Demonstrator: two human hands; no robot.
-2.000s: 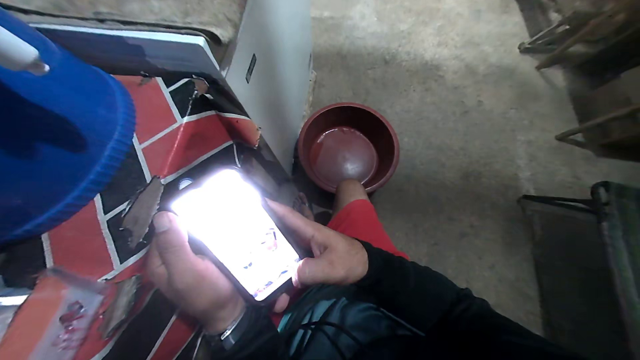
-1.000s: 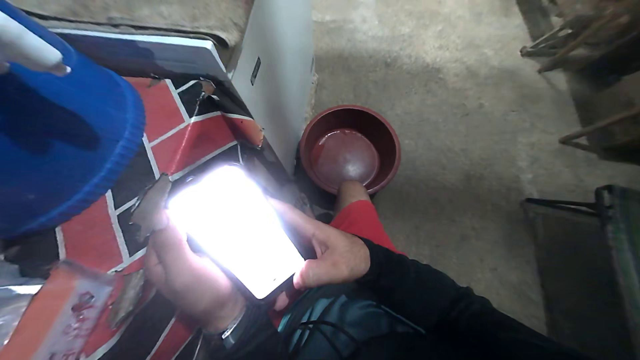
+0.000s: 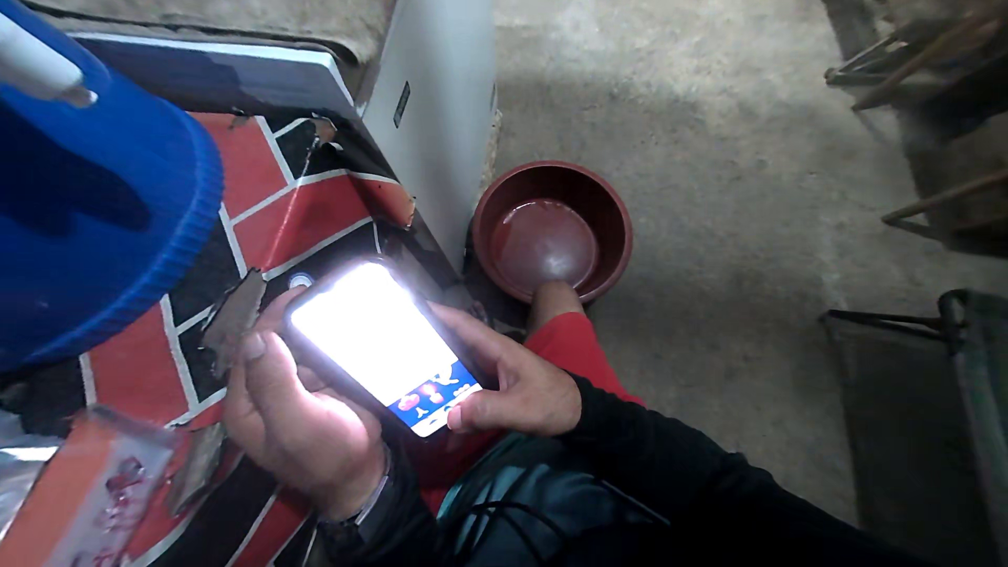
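Note:
A smartphone point(image 3: 370, 339) in a dark case lies tilted between my two hands, its screen mostly washed out white, with a blue band and small pictures at the lower end. My left hand point(image 3: 307, 417) supports it from the left edge and beneath, thumb along the side. My right hand point(image 3: 520, 378) holds the lower right edge, its thumb over the bottom corner of the screen. Both hands are above my lap, beside a surface covered in red and black sheeting with white lines point(image 3: 307, 213). Part of the fingers behind the phone is hidden.
A blue plastic tub point(image 3: 157, 260) stands at the left, a white nozzle-like thing point(image 3: 39, 59) over it. A plastic packet point(image 3: 94, 496) lies lower left. On the concrete floor sits a reddish-brown basin point(image 3: 618, 236) near my leg. Dark-framed furniture point(image 3: 953, 323) stands at the right.
The phone's screen was almost wholly white a second ago; a blue band with pictures now shows at its lower end. Both hands keep hold of the phone in about the same place.

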